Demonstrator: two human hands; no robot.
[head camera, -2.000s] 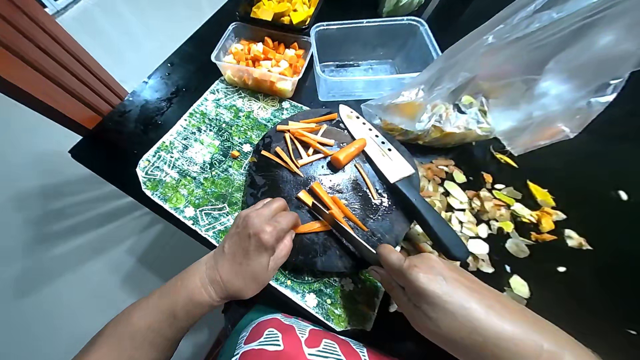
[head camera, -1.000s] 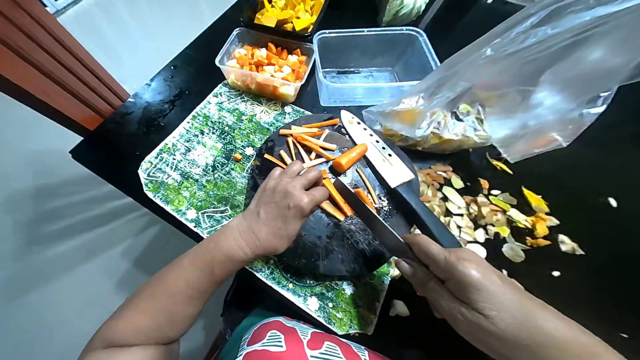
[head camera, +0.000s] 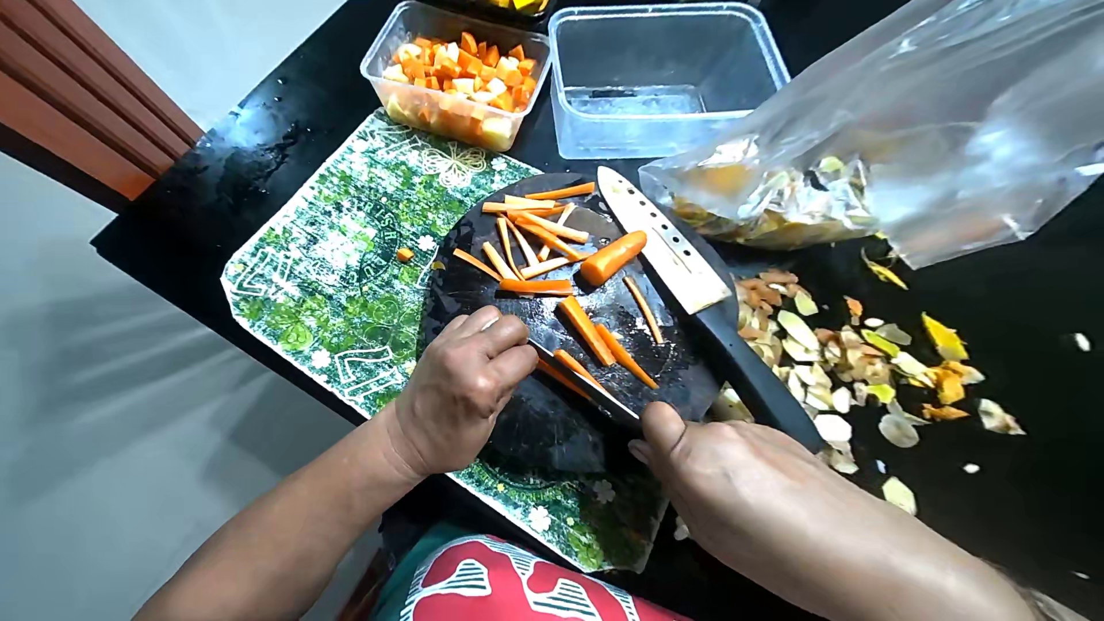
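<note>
My right hand (head camera: 716, 470) grips a knife, its narrow blade (head camera: 595, 392) lying along a carrot piece (head camera: 565, 378) on the round dark cutting board (head camera: 552, 440). At the blade's far end is my left hand (head camera: 470, 384), fingers curled down on the carrot; its fingertips are hidden. Carrot sticks (head camera: 535, 233) lie loosely on the upper part of the board, with an uncut carrot chunk (head camera: 613, 259) beside them. Thicker carrot strips (head camera: 586, 331) rest just above the blade. A second knife with a holed blade (head camera: 664, 246) and black handle lies across the board's right side.
Under the board is a green patterned mat (head camera: 319, 250). Behind stand a plastic container of diced vegetables (head camera: 457, 112) and an empty clear container (head camera: 647, 134). A clear plastic bag with peelings (head camera: 776, 203) lies back right; loose peelings (head camera: 811, 354) spread over the black table at right.
My left hand has moved down and toward me from the carrot sticks near the middle of the board. The knife in my right hand has also shifted nearer, down the board.
</note>
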